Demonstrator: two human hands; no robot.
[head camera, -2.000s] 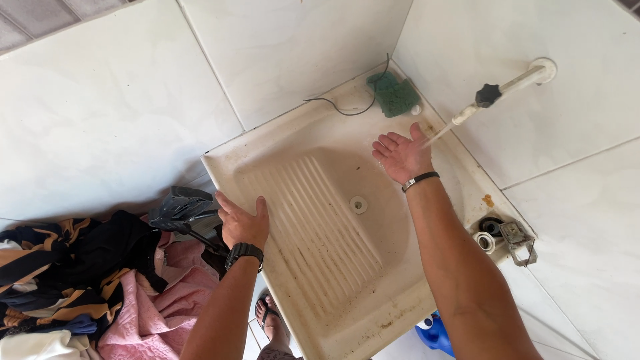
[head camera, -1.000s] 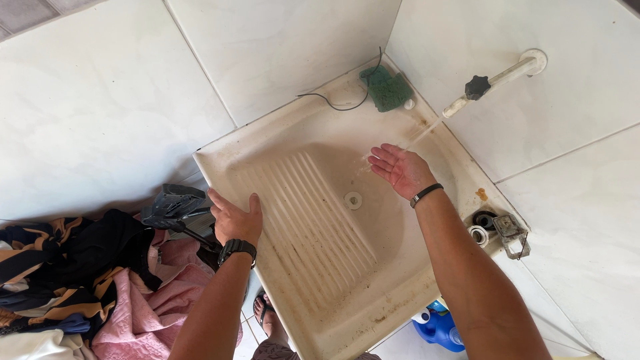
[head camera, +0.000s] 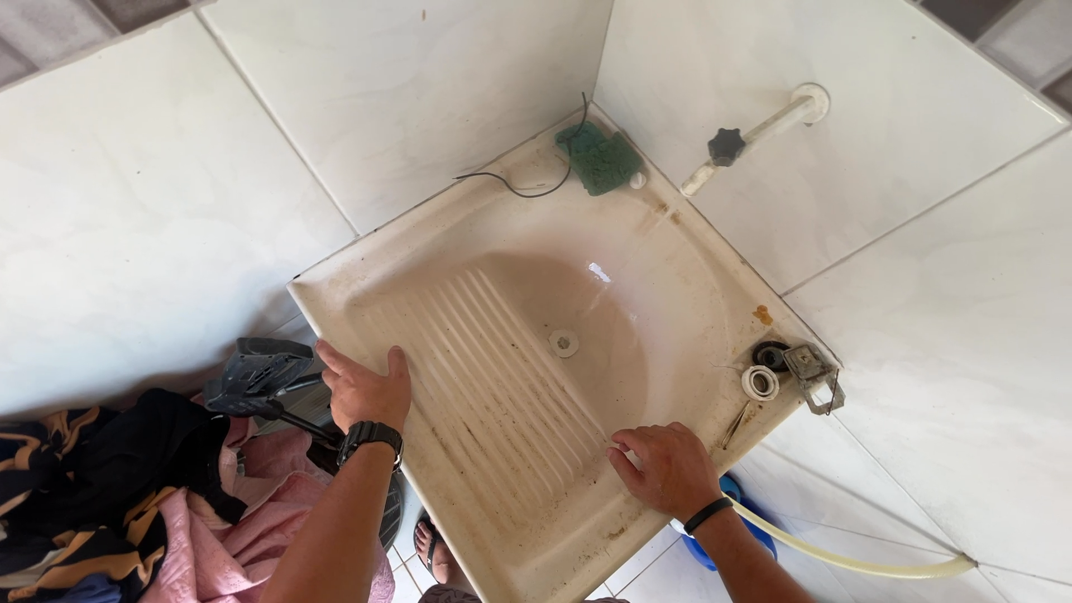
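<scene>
My left hand (head camera: 368, 385), with a black watch at the wrist, rests on the left rim of a cream laundry sink (head camera: 494, 544), fingers apart and nothing held. My right hand (head camera: 666, 469), wearing a dark wristband, is over the sink's front right edge with its fingers curled; whether anything is inside them cannot be told. Between the hands lies the ribbed washboard (head camera: 494, 402), stained with dark specks. Beyond it is the basin's drain (head camera: 564, 343). A wall tap (head camera: 727, 146) with a black knob points over the back right rim, and a thin stream appears below its spout.
Green scouring pads (head camera: 607, 163) and a dark wire (head camera: 528, 194) lie in the back corner. A white ring fitting (head camera: 760, 383) and a metal piece (head camera: 812, 373) sit at the right corner. Clothes (head camera: 109, 469) are heaped at left beside a black plastic object (head camera: 260, 377). A pale hose (head camera: 854, 565) runs below.
My right hand has moved from near the tap's stream, over the basin, down to the sink's front right edge, and its fingers have curled. My left hand stays at the left rim.
</scene>
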